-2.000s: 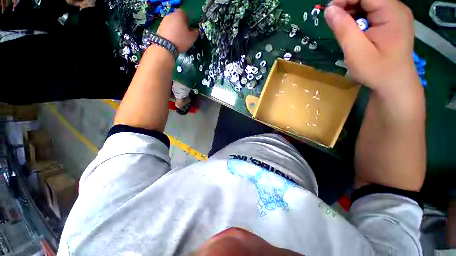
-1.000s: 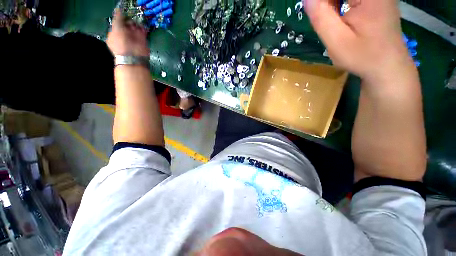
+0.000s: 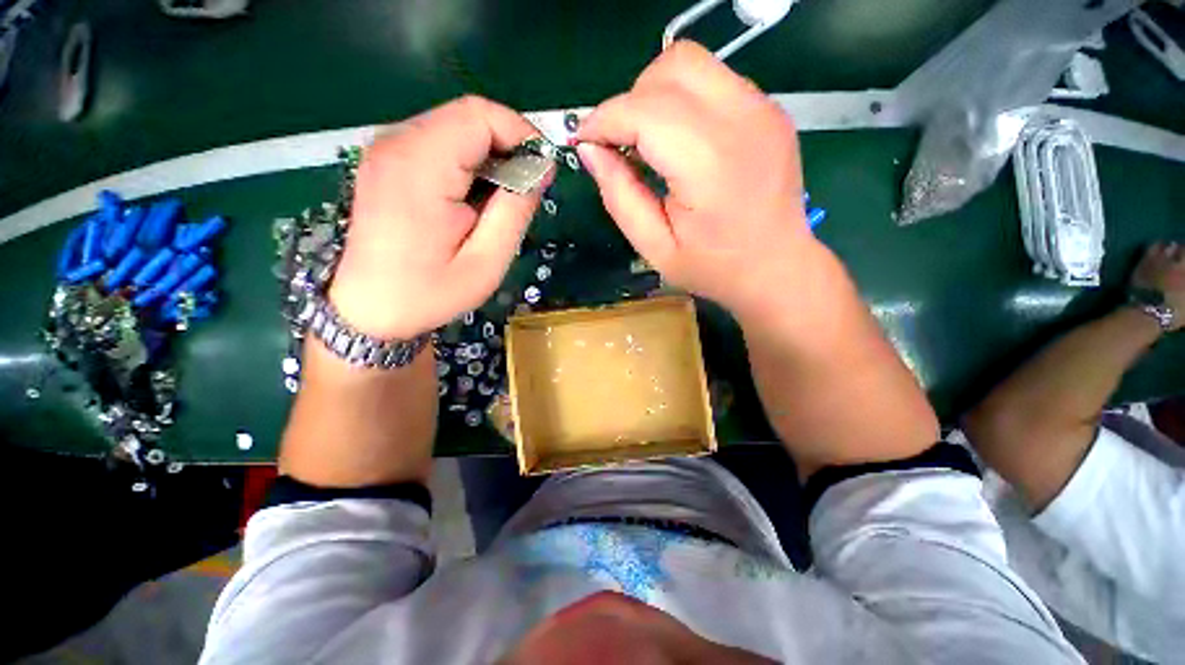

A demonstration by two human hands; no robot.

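My left hand (image 3: 435, 214) pinches a grey-silver circuit board (image 3: 520, 170) between thumb and fingers. My right hand (image 3: 702, 169) is close beside it, fingertips pinched on a tiny reddish lead end (image 3: 576, 140). A small gap shows between the two hands' fingertips. A bit of blue, likely a battery cell (image 3: 814, 212), shows past my right hand; I cannot tell if it is held. The open cardboard box (image 3: 611, 444) lies below my hands at the bench edge, with small pale bits on its bottom.
A pile of blue cells (image 3: 143, 253) with boards lies at the left. The wired board heap (image 3: 307, 260) with round discs (image 3: 468, 370) is partly under my left arm. White housings (image 3: 1063, 195) and a clear plastic bag (image 3: 955, 150) lie at right. Another person's arm (image 3: 1072, 377) is at far right.
The view has swung, so the box now sits in the middle and the blue pile farther left. My left hand has come from the left pile to beside my right hand, now holding a board.
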